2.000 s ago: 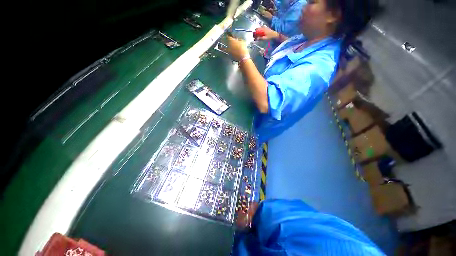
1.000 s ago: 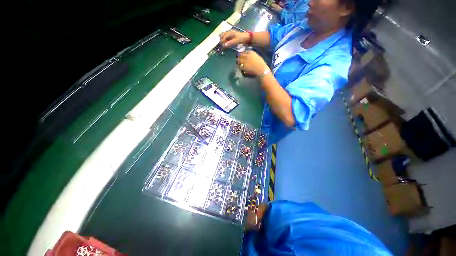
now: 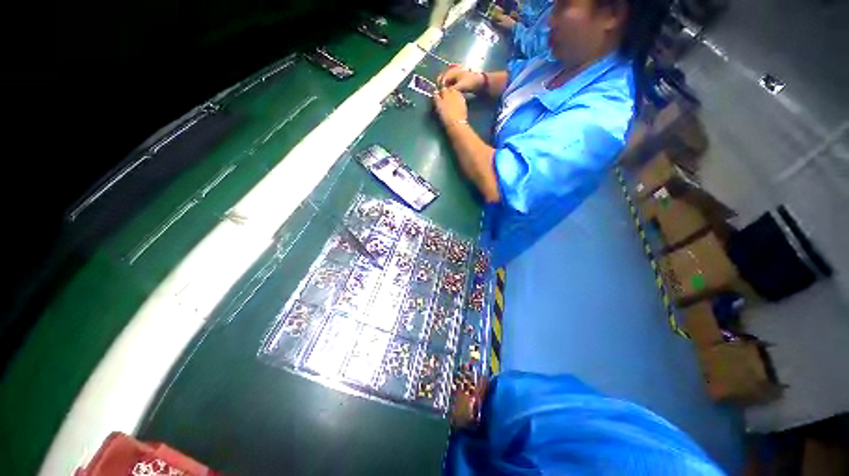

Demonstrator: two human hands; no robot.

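Note:
A clear compartment tray point(image 3: 372, 339) lies on the green bench, its pockets holding many tiny dark and coppery parts under strong glare. A thin dark strip lies across its upper left pockets. My right hand point(image 3: 468, 406) is small and blurred at the tray's lower right corner, at the end of my blue sleeve. Its fingers and anything in them cannot be made out. My left hand is out of the picture. A phone unit point(image 3: 397, 177), black-edged and silver, lies just beyond the tray.
An orange-red bin point(image 3: 116, 456) with white pieces is cut off at the bottom left. A white strip point(image 3: 195, 260) separates bench and green belt point(image 3: 102, 288), where more units lie. A blue-coated person point(image 3: 559, 139) works at the bench beyond. Cardboard boxes point(image 3: 694, 270) stand across the blue floor.
The view has shifted slightly. The neighbour's hands no longer hold the red-handled tool and are now close together over a small unit. My right hand has stayed at the tray's corner.

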